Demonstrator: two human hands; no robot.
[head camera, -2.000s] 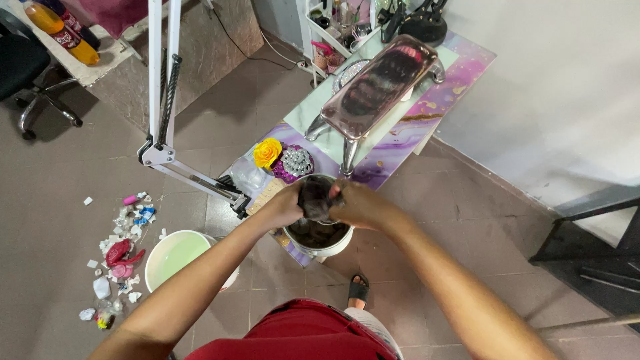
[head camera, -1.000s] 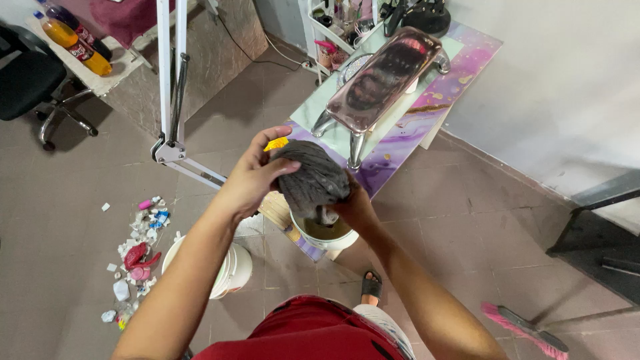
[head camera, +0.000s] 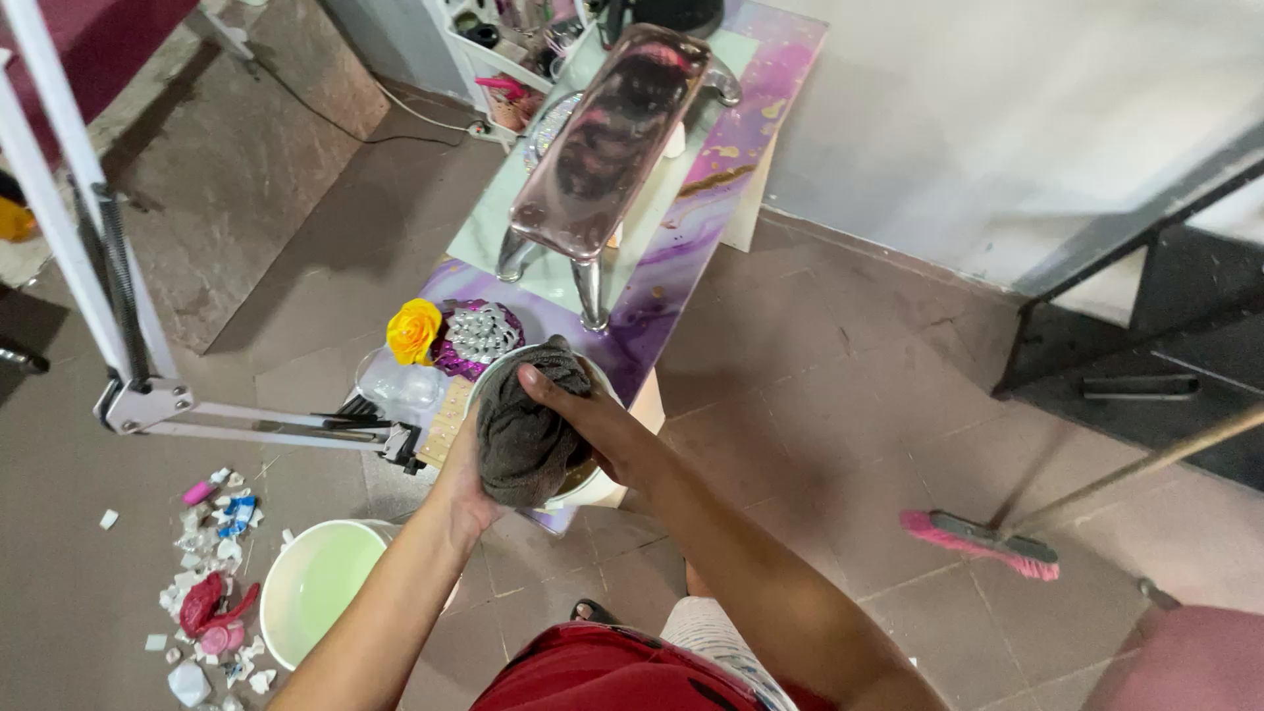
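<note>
A wet dark grey cloth (head camera: 533, 430) is bunched between my two hands, above a white bucket (head camera: 592, 491) that holds murky brown liquid. My left hand (head camera: 472, 484) supports the cloth from the left and below, its fingers mostly hidden. My right hand (head camera: 583, 410) presses on it from the right, thumb across the top. Just behind the bucket, a yellow artificial rose (head camera: 414, 332) and a purple and silver beaded ornament (head camera: 479, 336) sit on the marble-patterned table (head camera: 657, 311). Farther back on it stands a shiny armrest (head camera: 617, 138) on clear legs.
On the floor at left stands a white bucket of pale green liquid (head camera: 321, 588), beside a pile of litter (head camera: 212, 612). A white lamp arm (head camera: 138, 400) reaches to the table's left edge. At right are a pink-bristled broom (head camera: 987, 543) and a black metal frame (head camera: 1136, 336).
The cloth, held up and looser a second ago, is now lower over the bucket and more compactly bunched. Two seconds ago both hands were at the bucket's mouth.
</note>
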